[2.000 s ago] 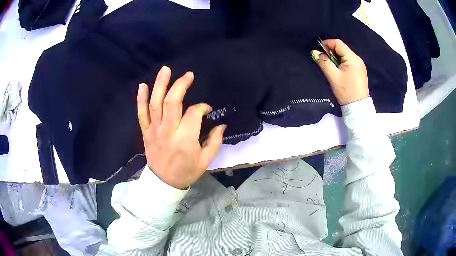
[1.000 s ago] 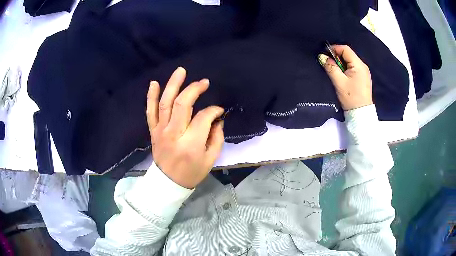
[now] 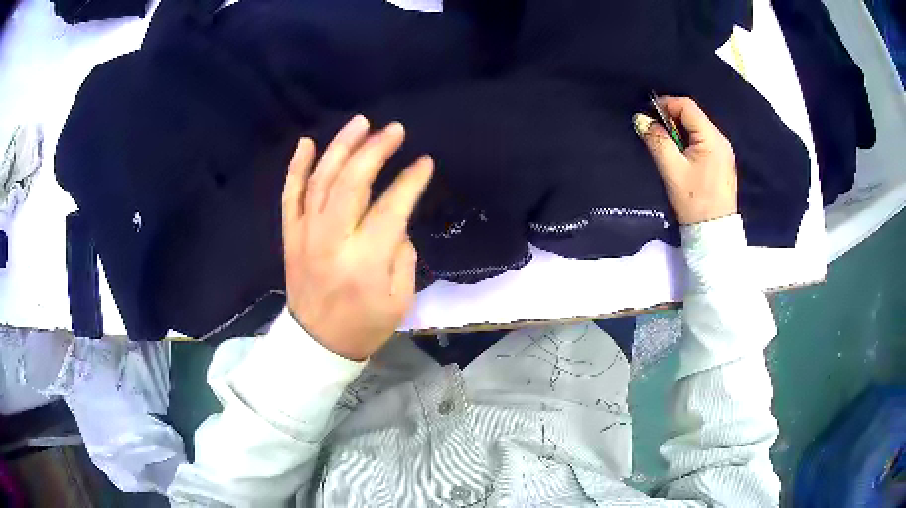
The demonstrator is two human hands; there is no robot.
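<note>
A large dark garment (image 3: 556, 129) lies spread over the white table. Pale zigzag stitching (image 3: 596, 216) runs along its near edge, which lies wavy. Small pale marks (image 3: 459, 224) show on the cloth right of my left hand. My left hand (image 3: 353, 238) is over the near part of the garment, fingers spread, with nothing seen in it. My right hand (image 3: 698, 164) holds thread snips (image 3: 668, 121), their dark blades pointing up and left past the fingertips. A pale yellow wrap (image 3: 643, 125) covers the thumb tip. The right hand rests on the garment's right part.
The white table's front edge (image 3: 556, 316) runs before my body. Dark garments (image 3: 830, 99) hang over a white bin at the right. A dark flat strip (image 3: 83, 273) and a pale crumpled scrap (image 3: 20, 164) are at the left. A blue bag (image 3: 859, 451) is at the lower right.
My left thumb and index finger have opened apart from their near-pinch over the pale marks, and the hand has moved slightly left. My right hand still holds the snips, slightly lower than before.
</note>
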